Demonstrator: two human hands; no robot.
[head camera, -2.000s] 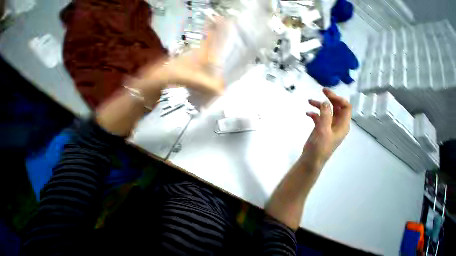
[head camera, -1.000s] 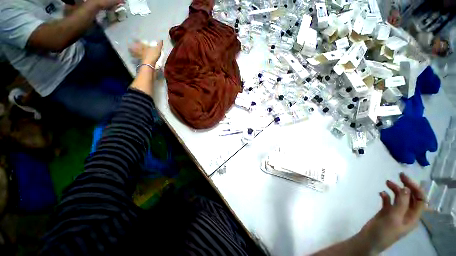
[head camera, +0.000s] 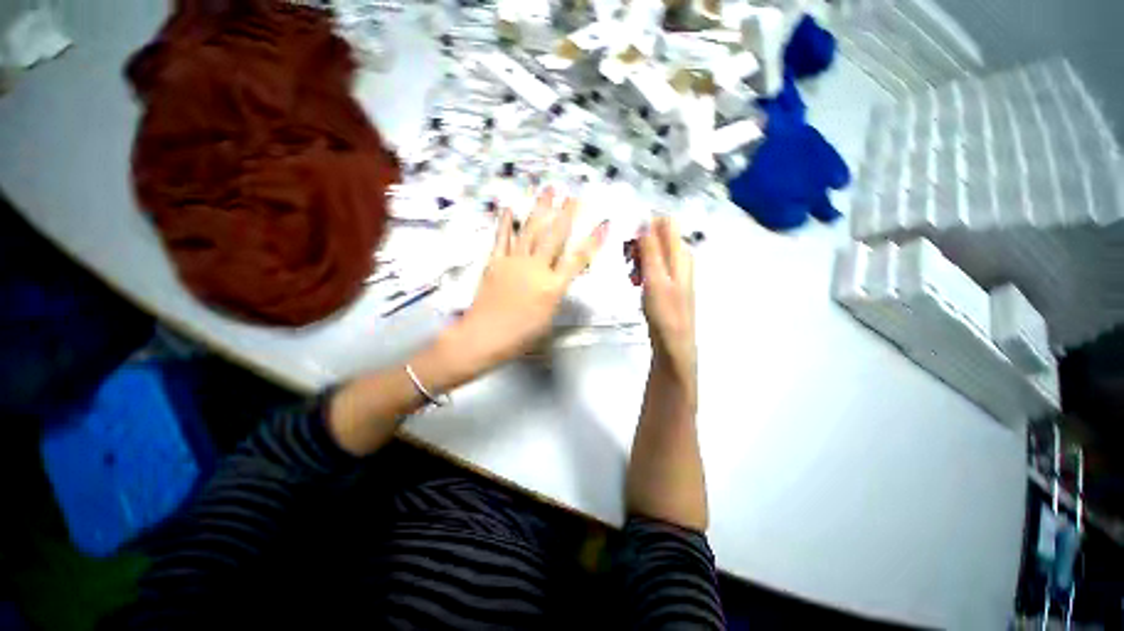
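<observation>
My left hand is spread palm down with fingers apart over the white table, just below the bottle heap. My right hand is beside it on the right, seen edge-on; what is under its palm is hidden. A pale thin-edged item lies between and below the hands, partly covered and blurred. Small clear bottles with dark caps are heaped beyond my fingers. White unit cartons lie among them. A few thin sticks lie left of my left hand.
A rust-brown crumpled cloth lies at the left. A blue cloth bundle lies right of the heap. Ridged white carton stacks stand at the right, with more white blocks below. A blue plastic stool is on the floor at left.
My left hand has come back from the far left table edge to the middle. My right hand has moved left beside it. The view has turned, and the other person is out of view.
</observation>
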